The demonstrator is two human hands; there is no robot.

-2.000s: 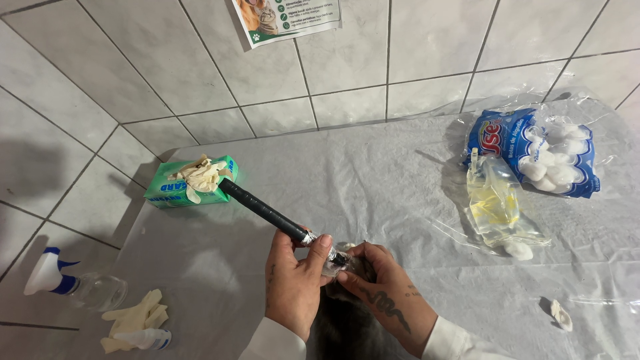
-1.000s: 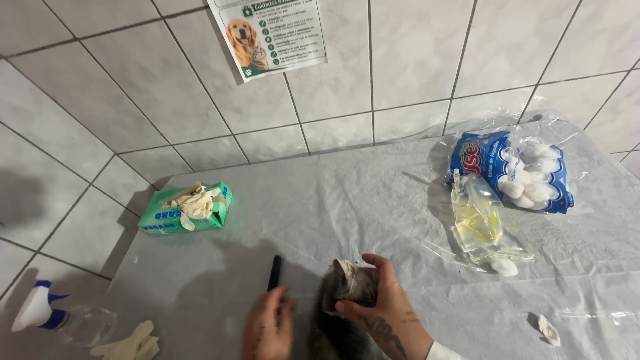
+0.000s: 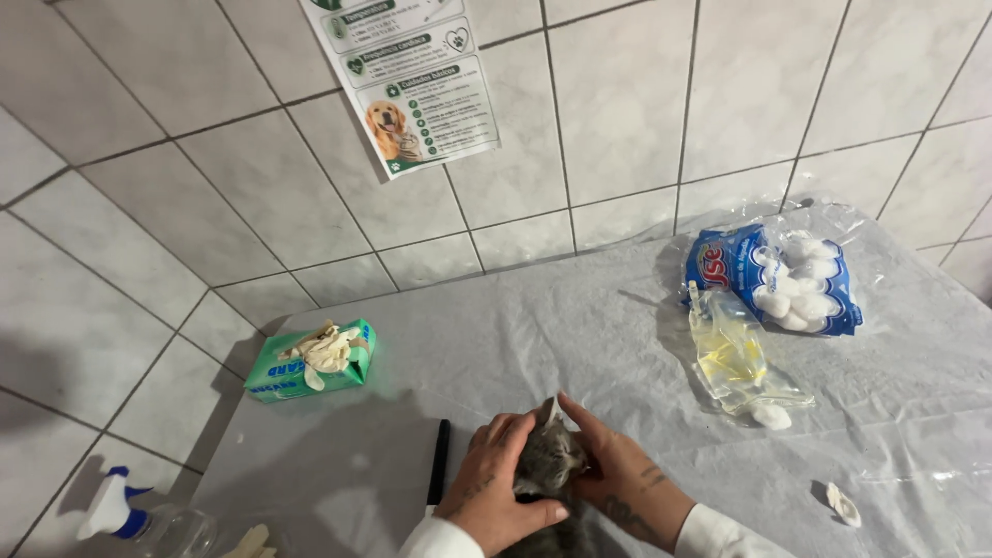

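Note:
A grey tabby kitten (image 3: 552,465) is at the bottom centre of the head view, its head between my two hands. My left hand (image 3: 496,484) lies along one side of its head and neck, the thumb across its front. My right hand (image 3: 620,473) cups the other side, fingertips by the ear. Just left of my left hand, a slim black-handled instrument (image 3: 440,457) rests on the table; its lower end is partly hidden. The kitten's body is mostly cut off by the frame's lower edge.
A green glove box (image 3: 271,368) with pale gloves on top stands at left. At lower left are a spray bottle (image 3: 116,504) and a glove (image 3: 252,542). At right lie a bag of cotton balls (image 3: 806,287), a clear pouch with yellow parts (image 3: 732,356) and loose cotton (image 3: 771,416). Tiled walls border the table.
The black instrument, held near the kitten two seconds ago, now lies on the table. My left hand has let it go and moved onto the kitten. The view has shifted upward.

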